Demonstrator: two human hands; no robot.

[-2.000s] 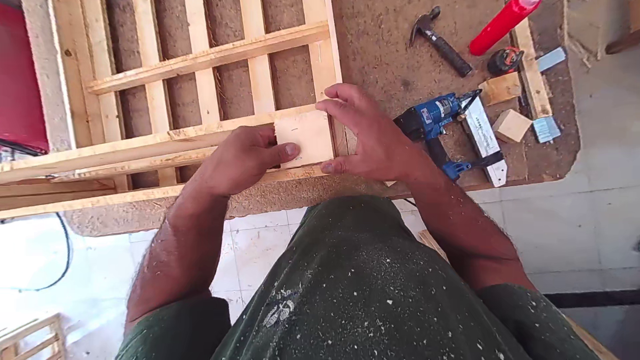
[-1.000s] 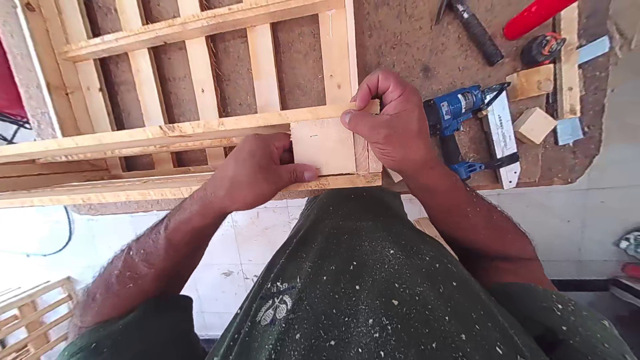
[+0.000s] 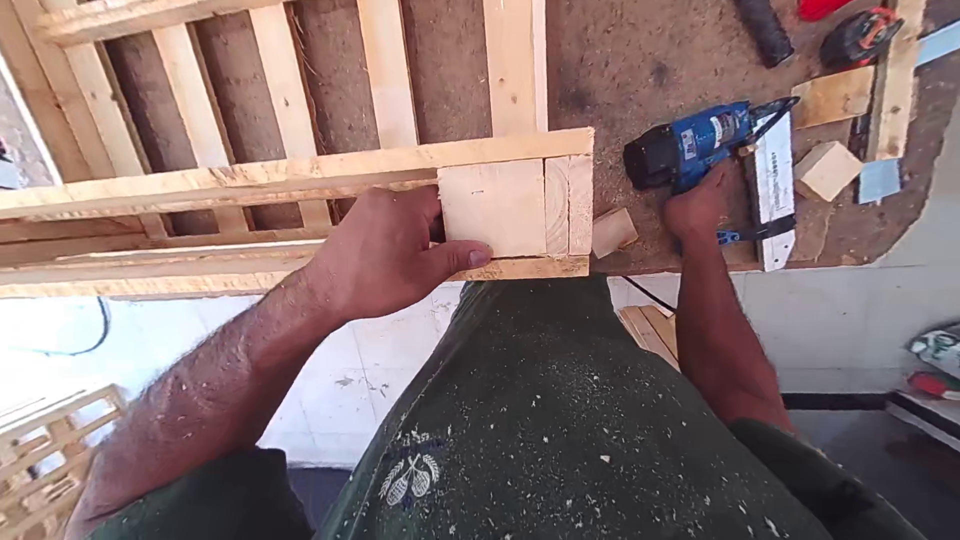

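Observation:
My left hand holds a square wooden block, its thumb on the block's lower left corner and its fingers behind the left edge. The block sits between two long rails at the end of a slatted wooden frame, beside upright end pieces. At the right, my right hand is wrapped around the handle of a blue pneumatic nailer, which lies on its side on the workbench. The nailer's silver magazine points toward the bench edge.
A small wood offcut lies by the frame's corner. Farther right are a wooden block, a flat wood piece, a wooden strip, a tape measure and a hammer's dark handle. The workbench's near edge runs past them.
My right hand has left the frame's corner, moved right and taken hold of the nailer's handle. My left hand remains at the block. The view has come closer to the bench.

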